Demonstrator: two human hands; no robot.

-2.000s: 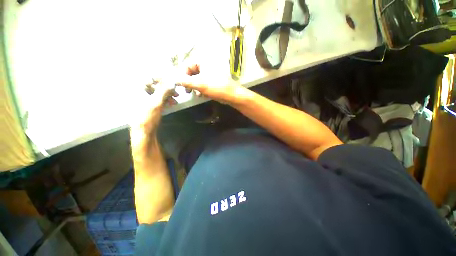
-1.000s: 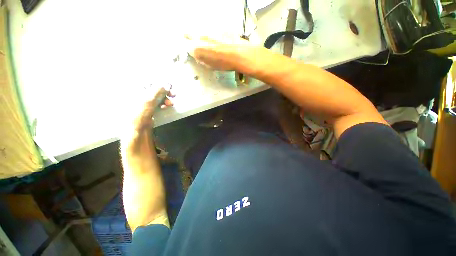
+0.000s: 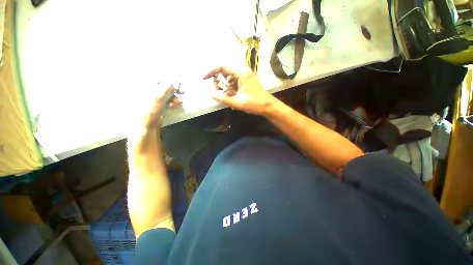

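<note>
My right hand [image 3: 242, 92] is above the front edge of the white worktable [image 3: 197, 114], fingers curled around a small pale and silvery piece [image 3: 224, 83]. My left hand [image 3: 163, 103] is at the table's front edge to the left, partly washed out by glare. A small dark bit of metal [image 3: 177, 90] shows at its fingertips; its shape is unclear. The hands are apart. A screwdriver with a yellow-and-black handle [image 3: 252, 53] lies on the table just beyond my right hand.
A dark strap [image 3: 282, 67] lies curled on the table right of the screwdriver. A dark open container [image 3: 425, 28] is at the far right, a yellow cloth-like stack [image 3: 15, 114] at the far left. A blue crate [image 3: 116, 233] is under the table.
My right hand has come back from farther over the table toward the front edge and now holds the pale piece. The screwdriver handle and strap are uncovered again. My left hand has barely moved.
</note>
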